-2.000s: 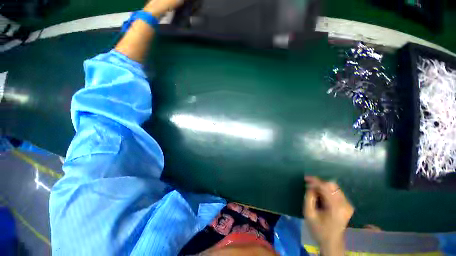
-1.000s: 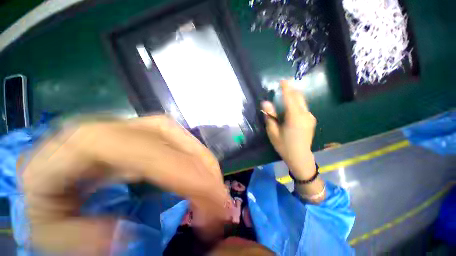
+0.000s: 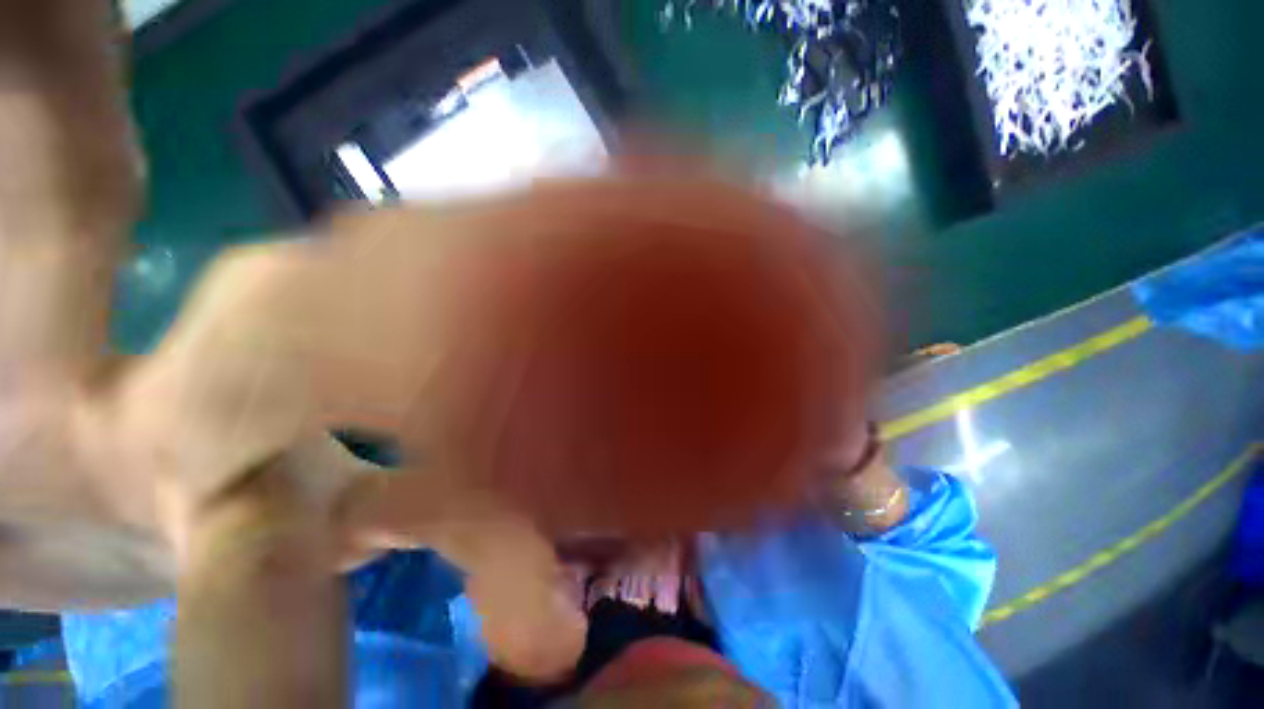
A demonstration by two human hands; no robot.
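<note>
My left hand (image 3: 277, 402) is very close to the lens, large and blurred. A reddish fingertip covers the middle of the view. I cannot tell whether it holds anything. My right hand is hidden behind it; only the right wrist (image 3: 873, 501) with a bracelet and the blue sleeve show at lower right. The tablet-like device (image 3: 506, 139) lies in the black tray (image 3: 402, 39) at upper left, with a bright silver-white area. Its near end is hidden by my left hand.
A heap of dark, glinting pieces (image 3: 832, 69) lies on the green mat (image 3: 1081, 256) right of the device. Beside it, a black box (image 3: 959, 146) holds white strips (image 3: 1054, 69). Blue cloth (image 3: 1213, 291) shows at the right edge, above a yellow-lined grey floor (image 3: 1081, 471).
My left hand has come up close to the lens and now covers the centre. My right hand, visible before, is hidden except for the wrist. The view has shifted, with device and heaps higher.
</note>
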